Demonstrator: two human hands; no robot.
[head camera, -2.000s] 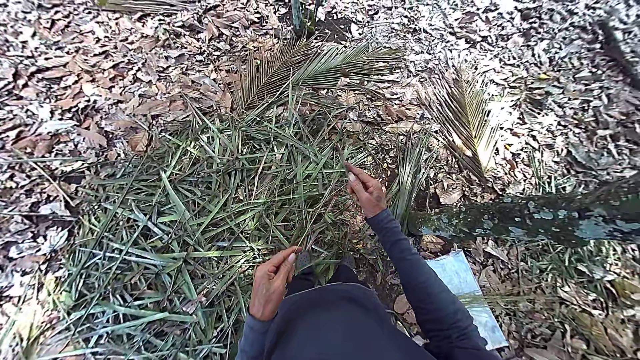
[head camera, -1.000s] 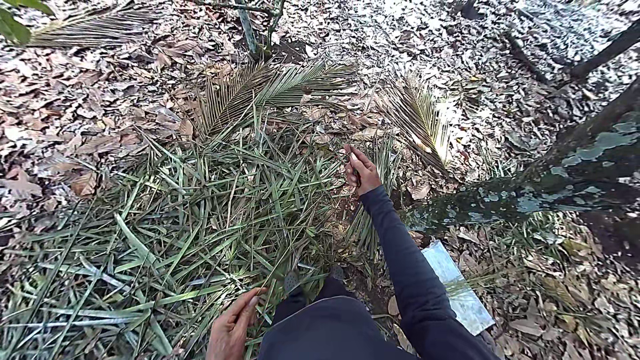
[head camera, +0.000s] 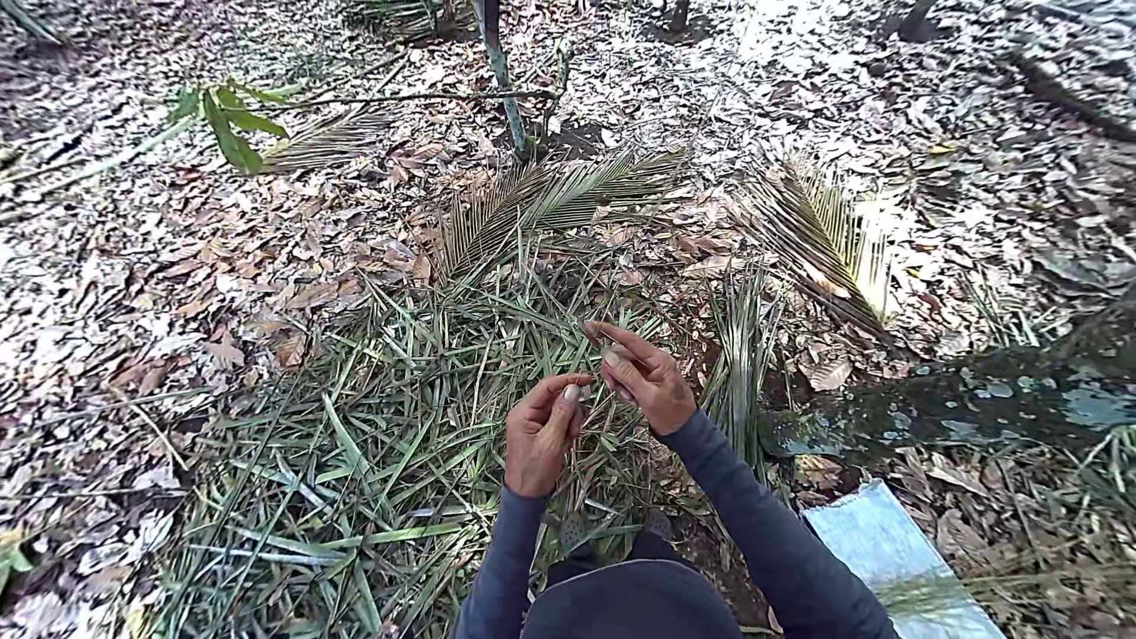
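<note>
My left hand (head camera: 543, 433) is raised over a heap of cut green leaf strips (head camera: 355, 479), its thumb and forefinger close together. Just to its right, my right hand (head camera: 648, 377) has its fingers bent, with a small thin thing at the fingertips that is too small to name. The hands are close together at the fingertips, and whether something thin runs between them cannot be told. A bundle of long narrow leaf strips (head camera: 741, 364) lies right of my right hand.
Palm fronds (head camera: 568, 200) lie beyond the heap, another frond (head camera: 830, 240) at the right. A lichen-covered trunk (head camera: 958, 399) lies at the right, above a pale sheet or sack (head camera: 896, 550). A thin stem (head camera: 501, 71) stands ahead; a leafy twig (head camera: 231, 124) reaches in from the left.
My left hand has moved up and right from low over the heap, and the two hands are now close together. The view has shifted.
</note>
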